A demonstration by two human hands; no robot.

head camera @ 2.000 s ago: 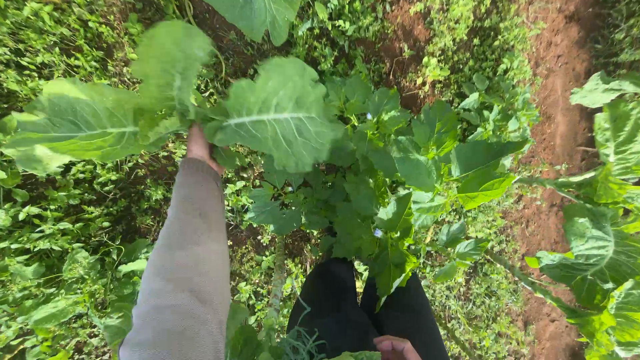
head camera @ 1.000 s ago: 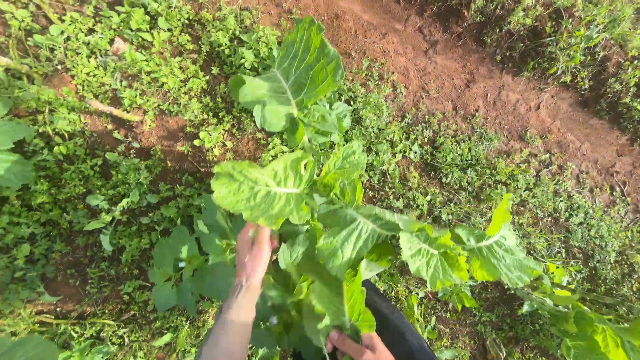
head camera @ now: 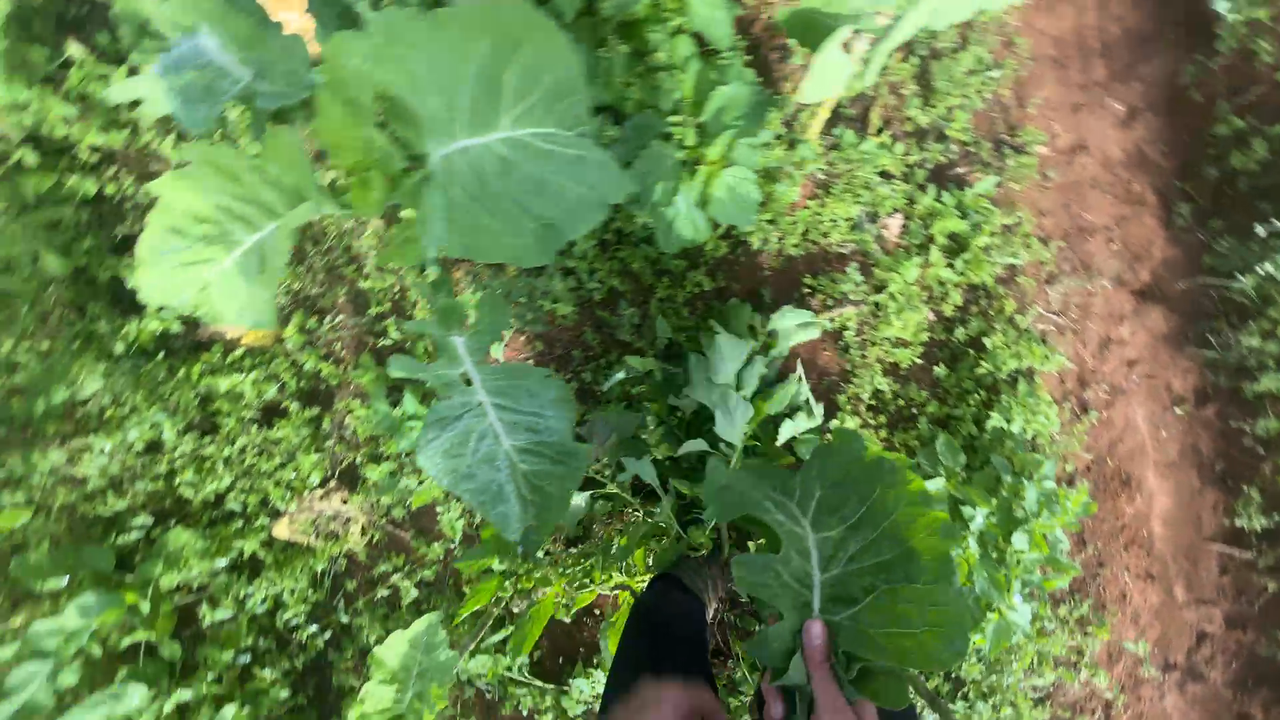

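My right hand (head camera: 828, 682) is at the bottom edge, closed around the stalk of a large, lobed green leaf (head camera: 870, 560), thumb on its pale midrib. More leaf parts show beneath that leaf. Left of it, my left hand (head camera: 666, 702) is a blur over a dark trouser leg (head camera: 658, 635), mostly cut off by the frame; its fingers cannot be made out. A leafy plant with broad, white-veined leaves (head camera: 510, 135) stands at the upper left. One of its lower leaves (head camera: 497, 440) hangs near the middle, touched by neither hand.
Low green weeds (head camera: 230, 430) cover the ground around the plants. A smaller leafy plant (head camera: 735, 390) grows just beyond the held leaf. Along the right runs a strip of bare reddish soil (head camera: 1130, 400). Another broad leaf (head camera: 405, 670) is at the bottom left.
The view has swung strongly. My left hand, among the plant's leaves a second ago, is now low over the trouser leg. A large leaf now stands out clearly in my right hand.
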